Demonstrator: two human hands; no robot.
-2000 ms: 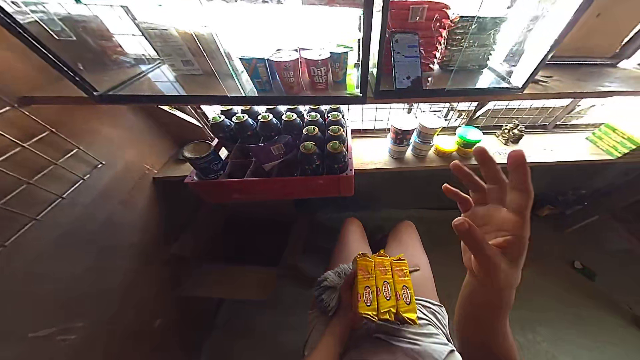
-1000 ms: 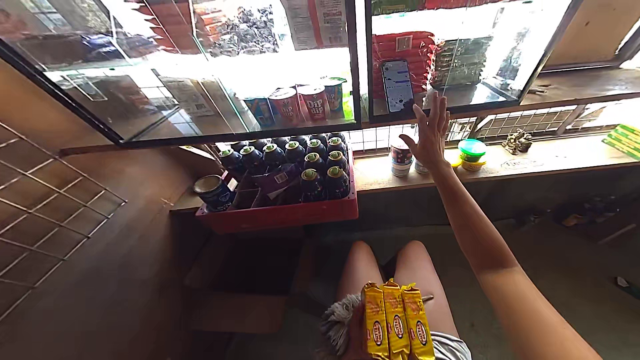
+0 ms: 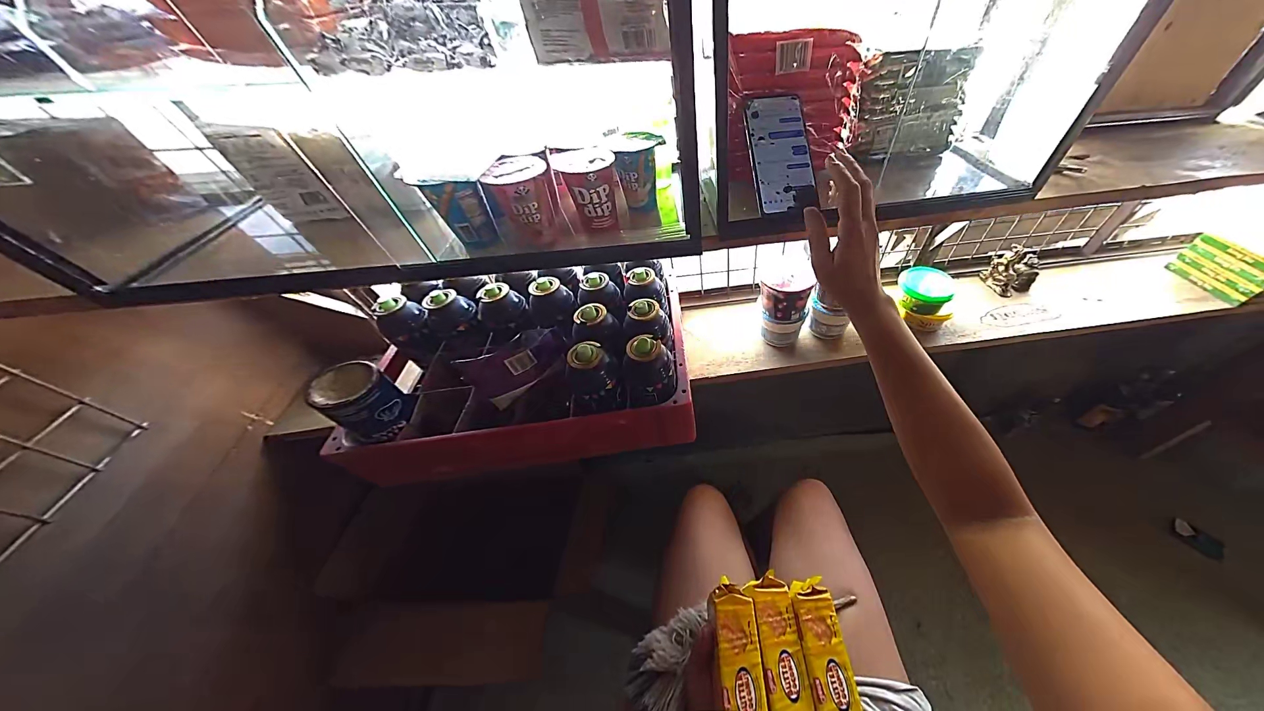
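Observation:
My right hand (image 3: 847, 232) is raised with fingers apart at the lower right of a smartphone (image 3: 780, 153), which leans upright against the glass case. Whether the fingertips touch the phone's edge I cannot tell. Over my lap, my left hand (image 3: 699, 664) is mostly hidden behind several yellow snack packets (image 3: 787, 647) and holds them side by side. A grey fluffy thing (image 3: 664, 657) lies beside that hand, and the tip of a thin stick (image 3: 845, 601) pokes out to the right of the packets.
A red crate (image 3: 513, 449) of dark bottles (image 3: 591, 370) stands left of centre, with a blue can (image 3: 363, 400) at its corner. Above are glass cases holding snack cups (image 3: 590, 193) and red packs (image 3: 790, 69). Small tubs (image 3: 926, 288) and green-yellow boxes (image 3: 1224, 269) line the wooden ledge (image 3: 1047, 306).
My right hand has moved from open air at the right to beside the phone. My left hand keeps holding the yellow packets, now lower in view.

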